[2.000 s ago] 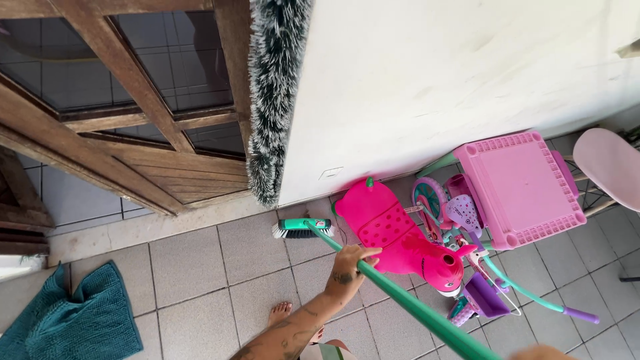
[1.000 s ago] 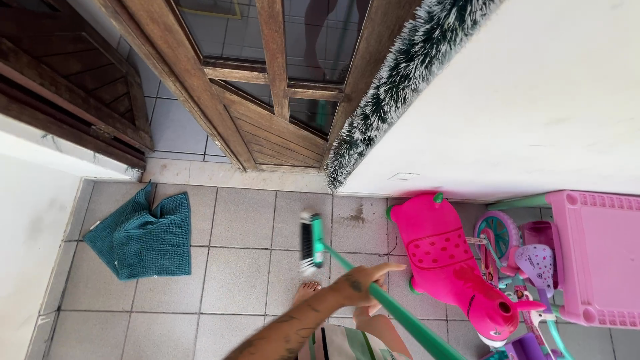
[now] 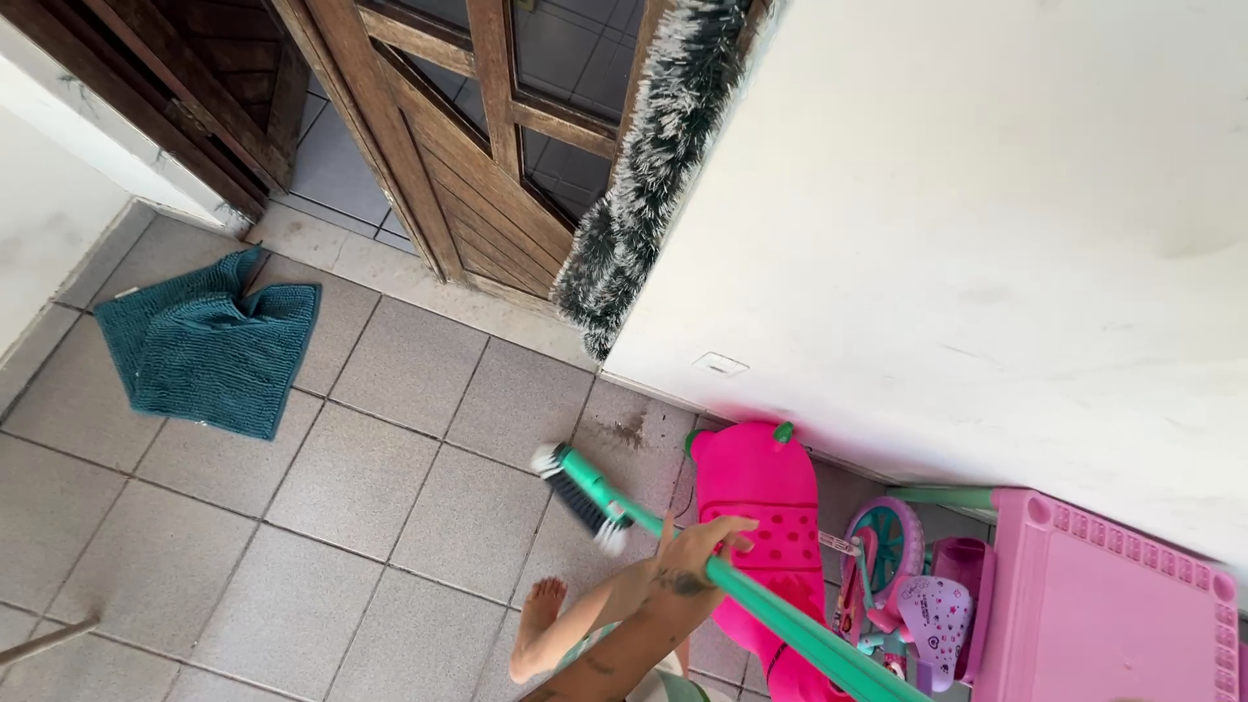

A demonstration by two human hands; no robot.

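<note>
My left hand [image 3: 704,554] is around the green handle of a push broom [image 3: 583,487], with some fingers partly extended. The handle runs from the broom head toward the lower right edge. The head has black bristles with white ends and is tilted on the grey tiles, left of a pink ride-on toy [image 3: 756,468]. A dark smear [image 3: 629,429] marks the tile just above the head. My right hand is out of view, as is the handle's upper end. A teal bath mat [image 3: 219,341] lies crumpled at the left.
Wooden doors [image 3: 487,195] stand above a stone threshold [image 3: 331,244]. A tinsel garland [image 3: 653,185] hangs beside the white wall [image 3: 936,244]. A child's bicycle [image 3: 882,546] and a pink plastic table [image 3: 1121,604] are at the right. A stick's end [image 3: 49,642] shows at lower left. A bare foot [image 3: 538,619] is near the broom.
The broom head has turned, from upright in the picture a second ago to slanting now. A hand at the lower right two seconds ago is out of view. The view has shifted and turned.
</note>
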